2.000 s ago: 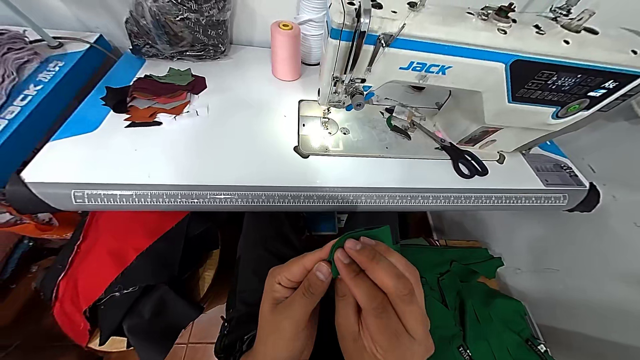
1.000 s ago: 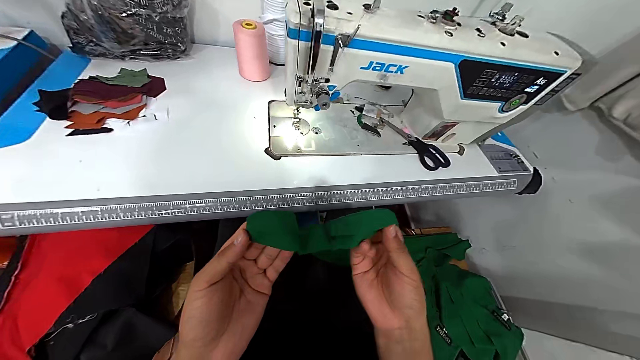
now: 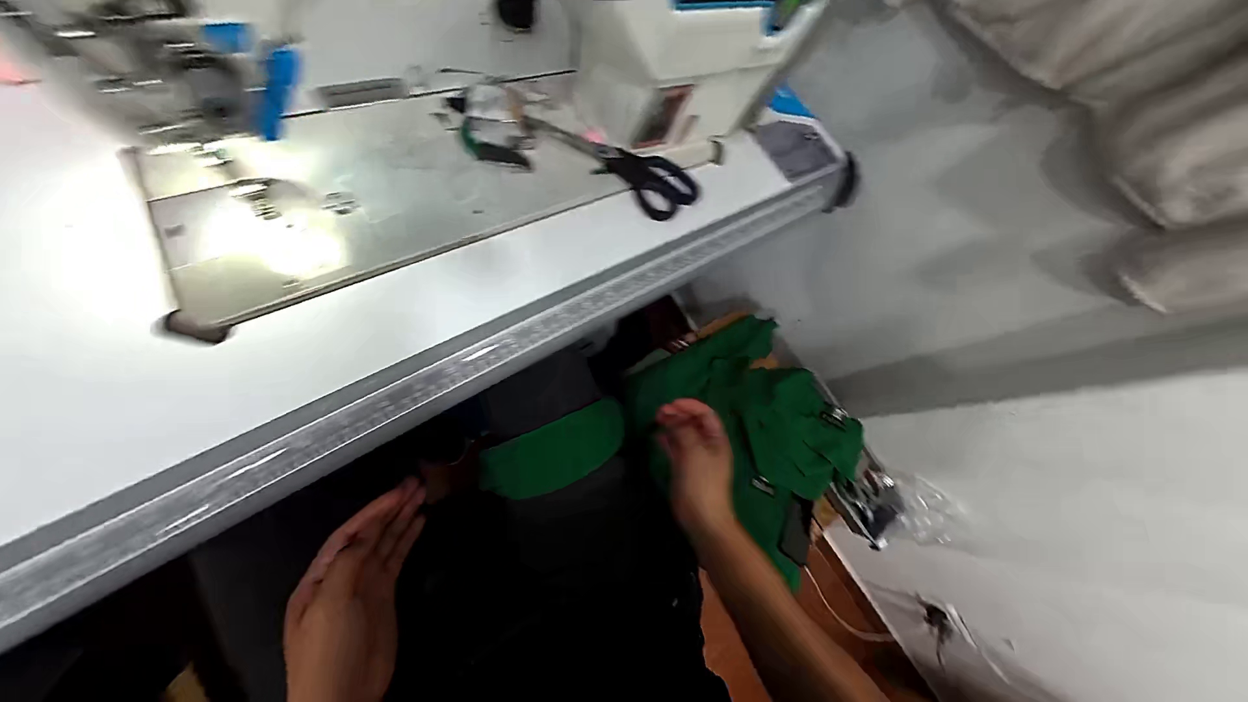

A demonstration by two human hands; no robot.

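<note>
A green fabric piece (image 3: 554, 450) with rounded ends lies flat on the dark cloth over my lap, below the table edge. My left hand (image 3: 356, 575) is to its left, palm turned inward, fingers extended, touching nothing that I can make out. To the right of the piece, my right hand (image 3: 697, 458) is raised in front of a pile of green garment pieces (image 3: 799, 429) and holds nothing visible. Whether it touches the pile is not clear. Both hands are slightly blurred.
Above my lap runs the sewing table's front edge with a ruler strip (image 3: 487, 346). Black-handled scissors (image 3: 648, 180) lie by the sewing machine (image 3: 673, 58), near small scraps on its metal bed plate (image 3: 409, 195). A grey wall (image 3: 936, 234) stands at the right.
Both hands have let go of the green piece, which was held up between them and now lies on my lap. The hands are apart. The view has swung right and closer to the machine.
</note>
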